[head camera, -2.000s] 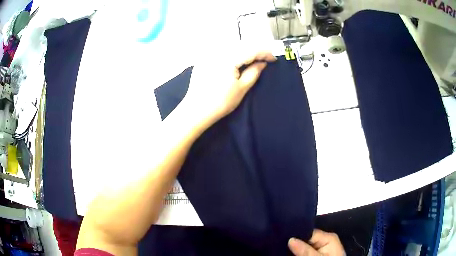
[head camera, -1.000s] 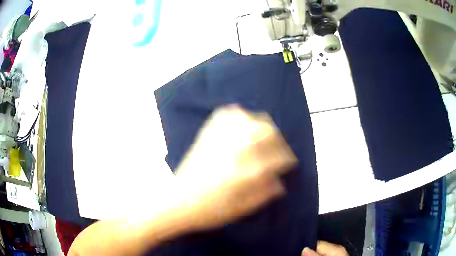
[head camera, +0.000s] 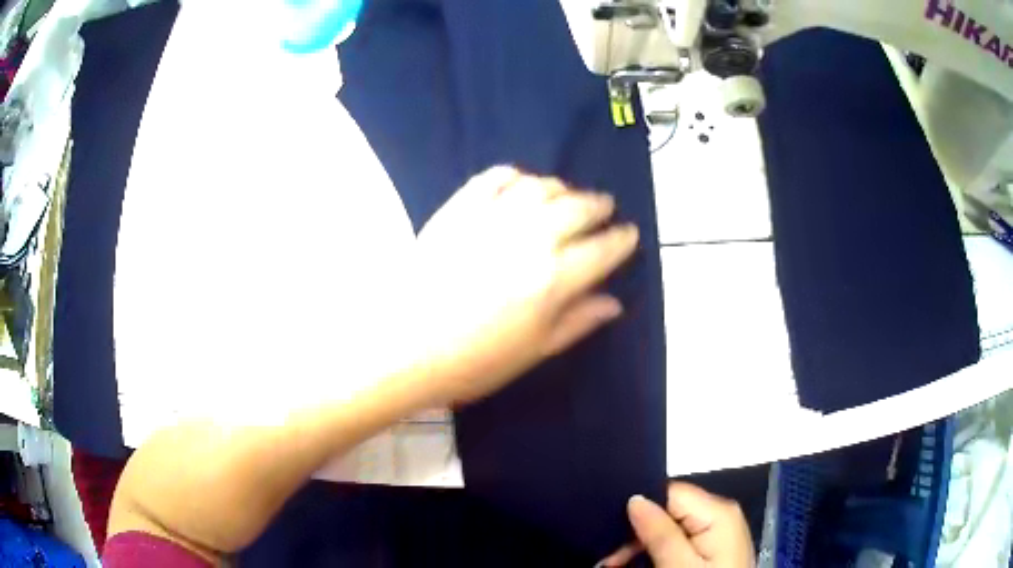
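A navy cloth piece (head camera: 555, 411) runs from behind the presser area over the table's front edge, its right edge passing under the machine's needle area by the yellow-marked guard (head camera: 622, 109). My left hand (head camera: 533, 255) lies flat on the cloth in front of the needle, fingers apart and slightly blurred. My right hand (head camera: 694, 527) pinches the cloth's right edge between thumb and fingers at the front, below the table edge. The white sewing machine head (head camera: 822, 28) stands at the upper right.
A navy panel (head camera: 878, 222) lies on the right of the table. A long navy strip (head camera: 89, 244) lies at the left. A bright blue object (head camera: 320, 24) is at the back. A blue mesh basket (head camera: 861, 510) is below the table at right.
The cloth has moved away from me through the machine, its far part now reaching the back. My left hand came back from the needle and now lies flatter on the cloth. The view shifted slightly.
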